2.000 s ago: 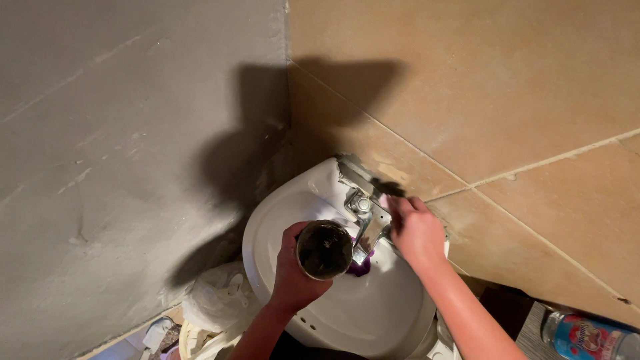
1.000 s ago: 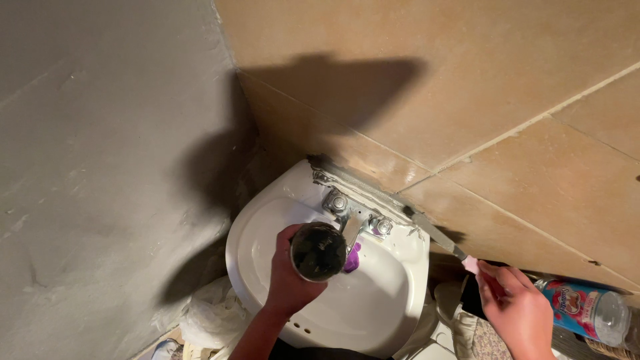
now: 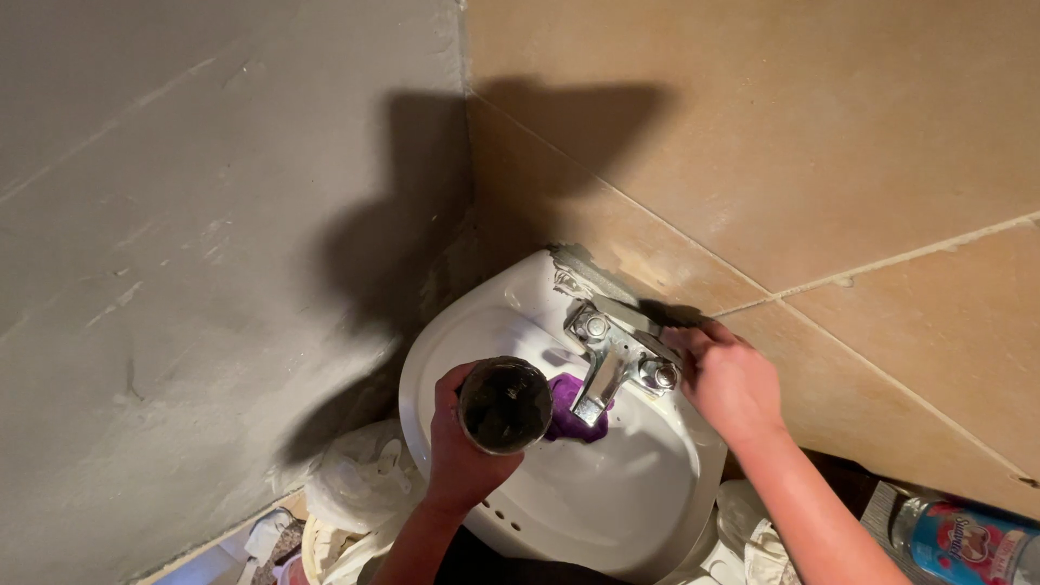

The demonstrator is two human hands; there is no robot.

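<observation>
My left hand [image 3: 471, 455] grips a round, dark-looking cup [image 3: 505, 405] over the left part of a white sink basin [image 3: 642, 520]. In my right hand [image 3: 727, 378] is a flat-bladed knife or scraper [image 3: 630, 315], its blade lying along the sink's back edge behind the chrome faucet [image 3: 605, 378]. The fingers hide its handle. Grey paste-like material [image 3: 589, 272] lines the joint between sink and tiled wall. A purple cloth or sponge [image 3: 573, 414] rests in the basin under the spout.
Tan tiles [image 3: 756, 146] cover the right wall; the left wall [image 3: 203, 227] is grey and rough. White plastic bags [image 3: 366, 479] fill a bin at lower left. A plastic bottle with a blue and red label [image 3: 963, 540] lies at lower right.
My right hand has moved from the sink's right side back to its rear edge, bringing the blade behind the faucet. My left hand still holds the cup over the basin.
</observation>
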